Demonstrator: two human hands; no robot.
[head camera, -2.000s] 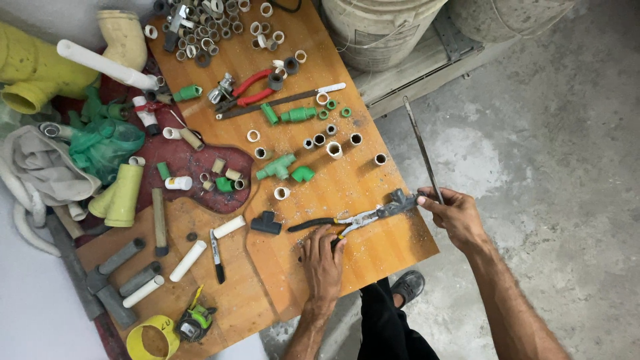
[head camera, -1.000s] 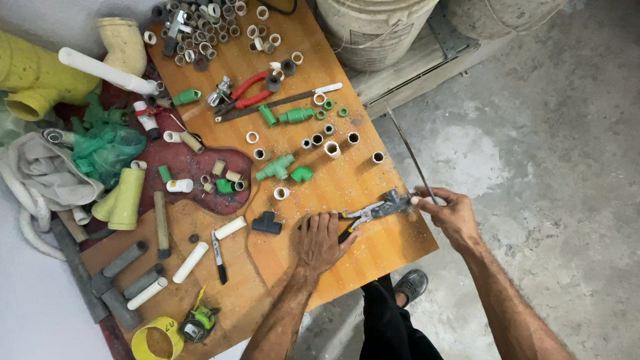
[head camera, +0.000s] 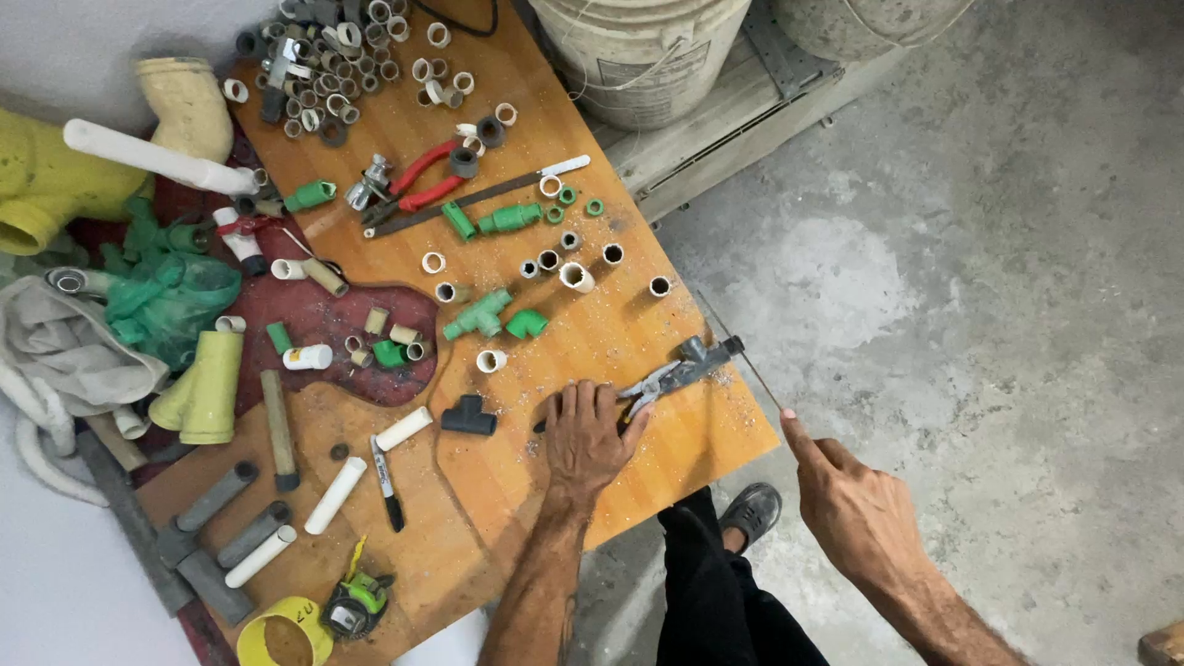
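Note:
My left hand (head camera: 587, 435) presses down on the handles of the pliers (head camera: 647, 387), which lie on the wooden board near its right corner. The jaws of the pliers grip a grey plastic pipe tee fitting (head camera: 689, 363). Past the board's edge, my right hand (head camera: 846, 499) holds a thin metal blade or file (head camera: 754, 365), its index finger stretched along it. That tool crosses the outer end of the grey tee. A black tee fitting (head camera: 469, 416) lies left of my left hand. Pale shavings are scattered around the work.
Green fittings (head camera: 477, 314), cut pipe rings (head camera: 659, 287) and red-handled pliers (head camera: 430, 176) lie farther up the board (head camera: 592, 324). A marker (head camera: 387, 481), white pipe pieces (head camera: 335, 496) and a tape measure (head camera: 356, 601) are at the left. A bucket (head camera: 638, 55) stands behind.
My left hand has shifted on the plier handles since the oldest frame. The thin tool in my right hand has changed its angle and now lies across the end of the grey fitting.

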